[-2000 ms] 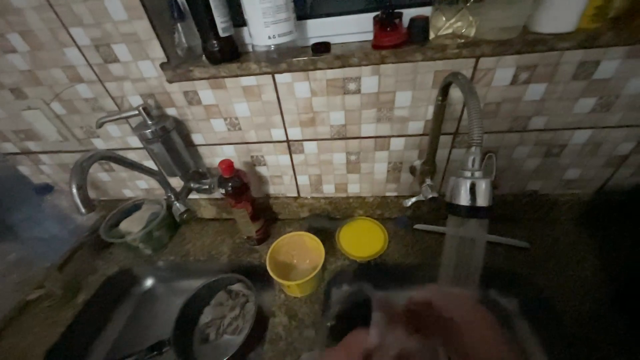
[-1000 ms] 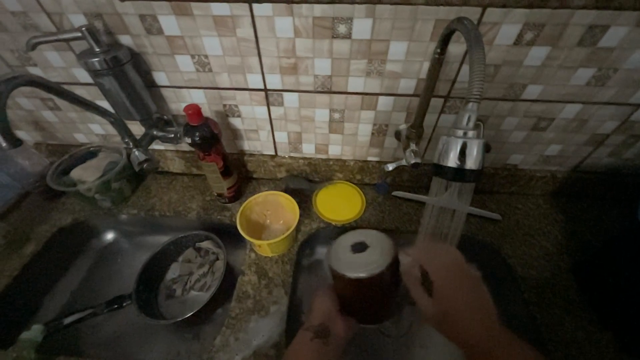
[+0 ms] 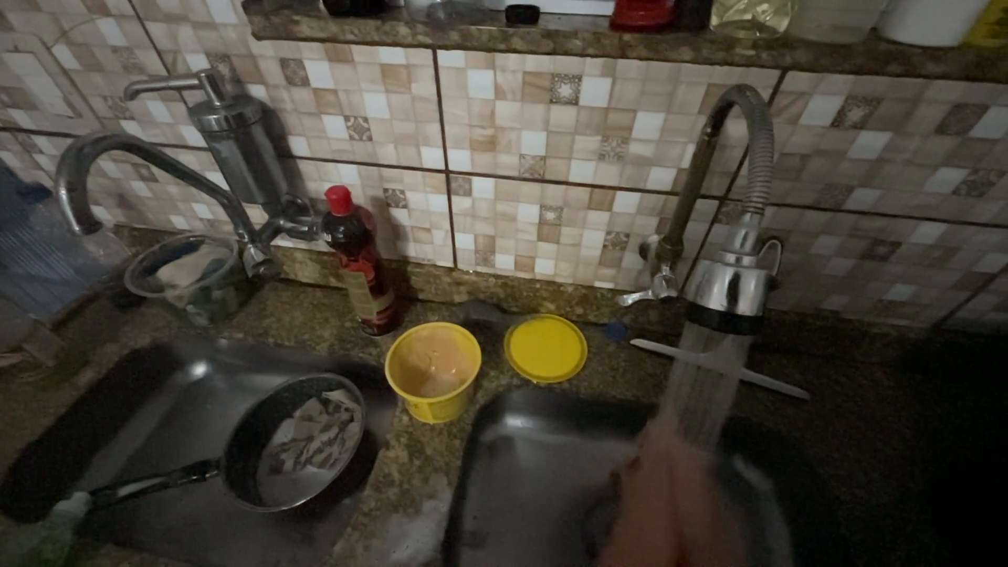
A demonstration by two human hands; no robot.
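Observation:
Water streams from a chrome faucet spray head (image 3: 728, 291) onto my blurred hands over the right sink basin (image 3: 535, 472). My left hand (image 3: 647, 496) and my right hand (image 3: 709, 504) appear pressed close together, and their fingers are too smeared to make out. Whether they hold anything cannot be told; something dark and unclear lies low beside them. Left of that basin, a yellow tub (image 3: 433, 370) with a pale orange substance stands on the counter, with a round yellow lid (image 3: 546, 347) beside it.
A frying pan (image 3: 295, 441) with crumpled pieces inside rests in the left basin (image 3: 173, 409). Behind stand a red-capped bottle (image 3: 362, 268), a clear bowl (image 3: 193, 276) and a curved faucet (image 3: 150, 161). A white knife-like utensil (image 3: 776, 384) lies behind the right basin. Containers line the ledge (image 3: 551, 47).
One second ago my hands were apart around a lidded, dark-sided pot in the right basin. Now they are together under the water, and that pot is not plainly visible.

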